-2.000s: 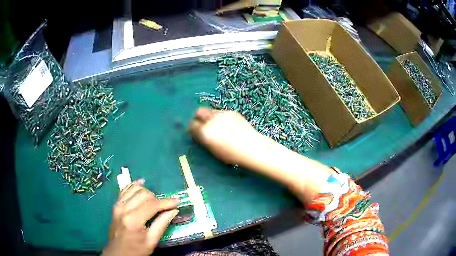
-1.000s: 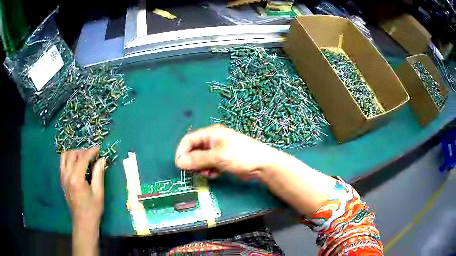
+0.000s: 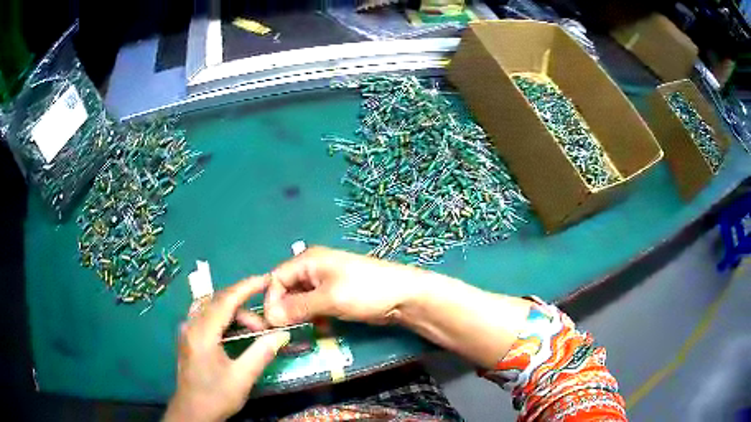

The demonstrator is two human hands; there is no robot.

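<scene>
The small green circuit board lies at the table's near edge, mostly covered by my hands. A narrow upright strip with a pale top edge stands across it, and a dark red block sits on its near part. My left hand is on the board's left side, thumb and fingers on either side of the strip. My right hand is over the board's far part, fingertips pinched together beside my left fingers. Whether a component is between them is hidden. A cream side strip sticks out beyond my left hand.
A large pile of green leaded components lies beyond my right hand, a smaller yellowish pile at left. A labelled clear bag is far left. A large open cardboard box and a smaller box stand right. A metal frame lies behind.
My left hand has moved from the left-hand pile back to the board and taken hold at the strip. My right hand, over the board's right side a second ago, is now lower, by my left fingertips.
</scene>
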